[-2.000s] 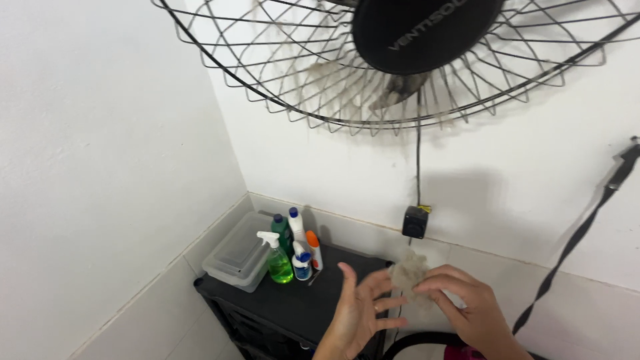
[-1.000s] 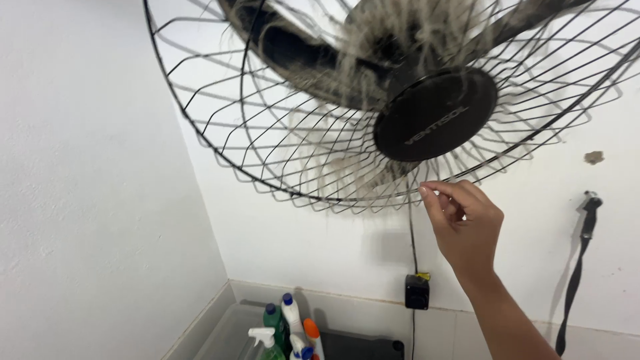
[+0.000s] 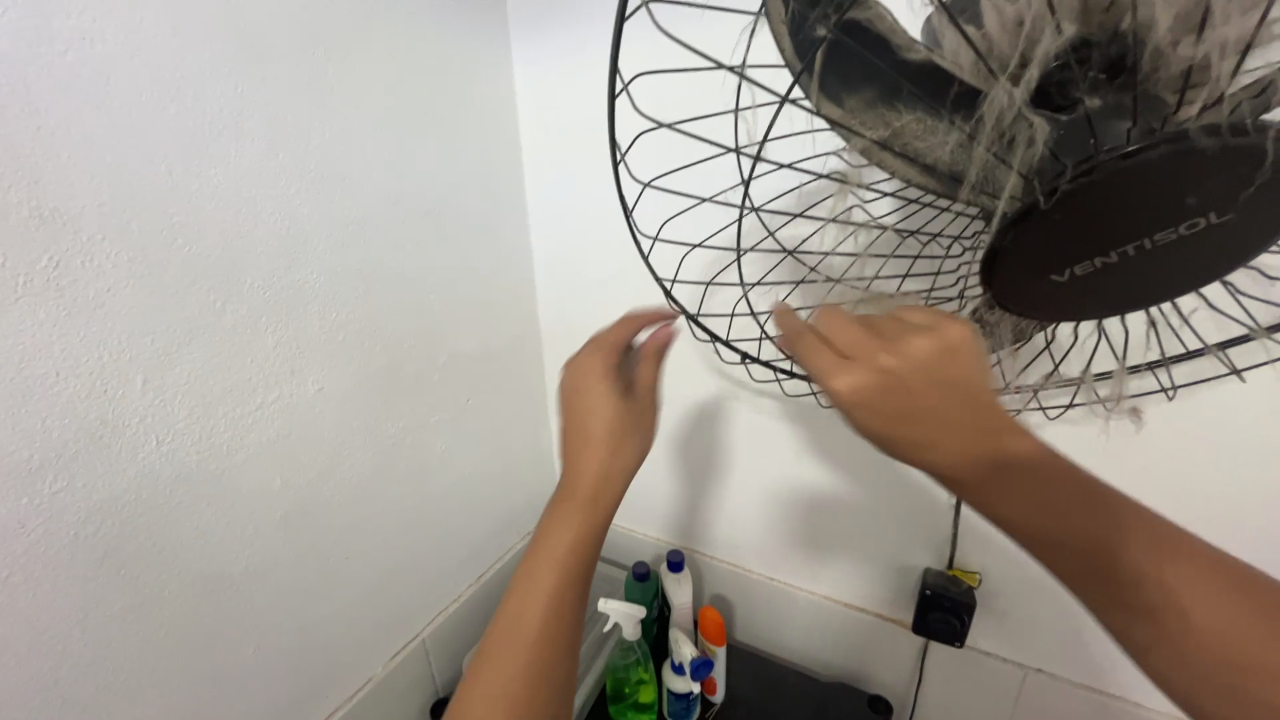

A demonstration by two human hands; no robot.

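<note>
A black wall fan with a wire guard (image 3: 745,355) fills the upper right, thick grey dust and lint (image 3: 1030,110) hanging on its blades and wires. My left hand (image 3: 612,390) is raised at the guard's lower left rim, thumb and fingertips close together by the wire; whether they pinch it or some lint cannot be told. In front of the lower wires, left of the round hub cap (image 3: 1130,225), is my right hand (image 3: 890,375), blurred, its fingers curled toward the guard. What lies between its fingers is hidden.
Below, a green spray bottle (image 3: 630,670), a smaller spray bottle (image 3: 682,685), an orange-capped bottle (image 3: 712,650) and other bottles stand on a black shelf unit (image 3: 790,690). A black control box (image 3: 944,607) with a cord is on the wall. White walls meet at the left.
My left hand, out of view one second ago, is now up at the guard. My right hand has moved left along the guard from below the hub. The view has shifted.
</note>
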